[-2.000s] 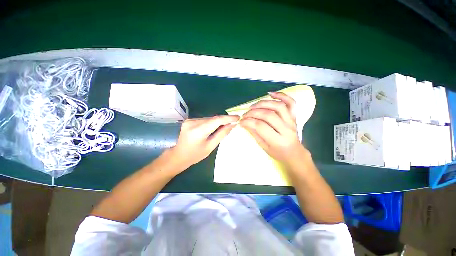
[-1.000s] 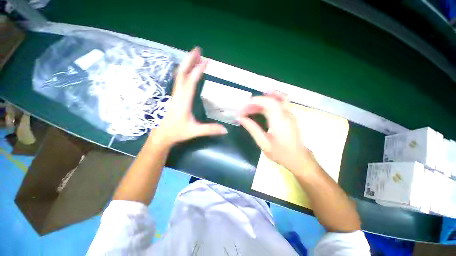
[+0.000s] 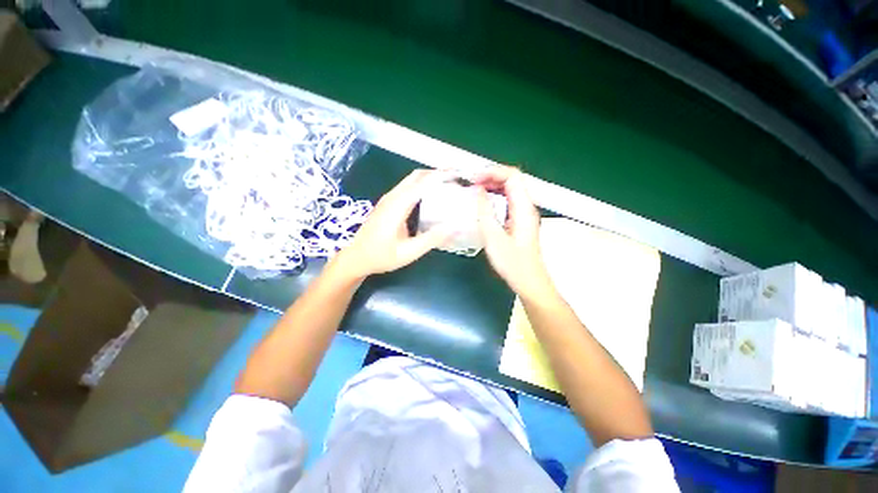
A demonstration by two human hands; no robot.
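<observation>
A white retail box (image 3: 451,214) is held between both hands over the dark green bench. My left hand (image 3: 397,229) grips its left side. My right hand (image 3: 512,226) is at its right end, with fingers and thumb on the box. Whether a sticker is at the right fingertips is too small to tell. The sticker sheet (image 3: 602,294) lies on the bench to the right, partly under my right forearm, its lower left edge yellow. Coiled white cables (image 3: 265,183) lie in a tangled pile at the left, on and in a clear plastic bag (image 3: 130,144).
White retail boxes (image 3: 746,354) stand in two rows at the right, with a blue tray or box (image 3: 852,443) at their near end. A pale rail (image 3: 409,144) runs behind the bench, before the green belt (image 3: 462,82). An open brown carton (image 3: 144,385) stands below left.
Both hands have closed in on the white box, which was on the bench between them. My left hand was open and is now around it. The sheet remains lying flat.
</observation>
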